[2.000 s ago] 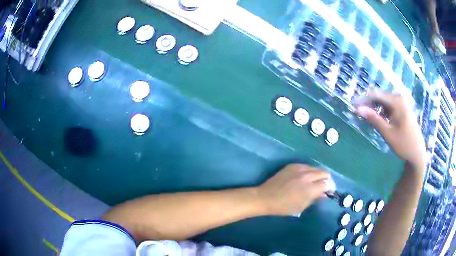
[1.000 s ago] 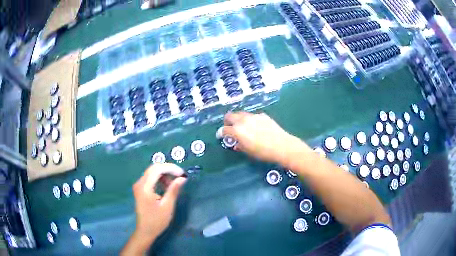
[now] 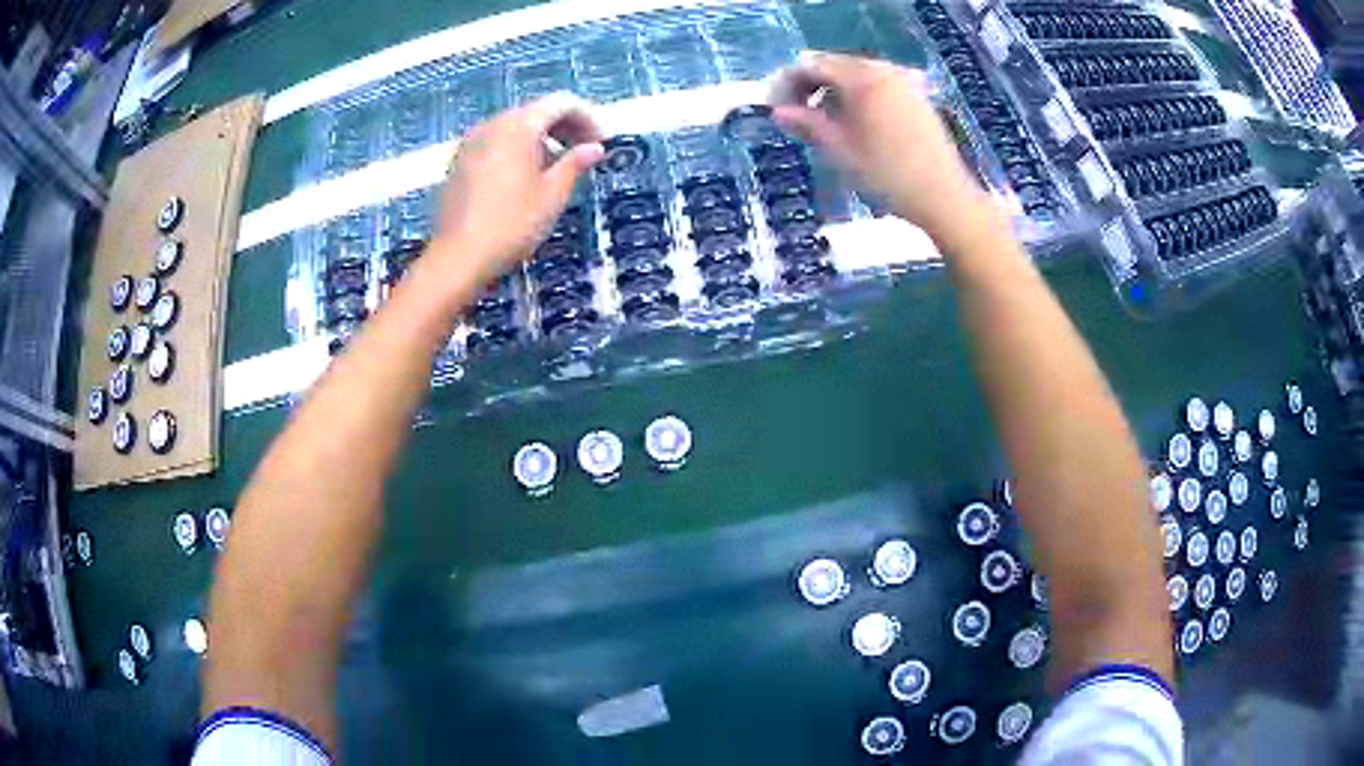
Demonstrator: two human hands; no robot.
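A clear blister tray [image 3: 494, 367] lies across the bench, with dark discs [image 3: 643, 247] standing in its near channels. My left hand [image 3: 501, 187] is over the tray's middle, its thumb and finger pinching the edge of a round part [image 3: 622, 153]. My right hand [image 3: 886, 132] is over the tray's right part, its fingertips at another round part [image 3: 748, 123], partly blurred. Three discs with white faces [image 3: 600, 454] lie in a row on the green mat in front of the tray.
A tan cardboard sheet [image 3: 202, 299] with discs is at the left. Filled trays [image 3: 1152, 150] are at the far right. Many loose discs [image 3: 1209, 494] lie at the right, partly behind my right forearm. A pale scrap [image 3: 624, 711] lies on the near mat. A few discs lie at the lower left.
Both hands have moved from the near mat up over the tray. The disc under my right hand has left the mat row. The view has shifted slightly.
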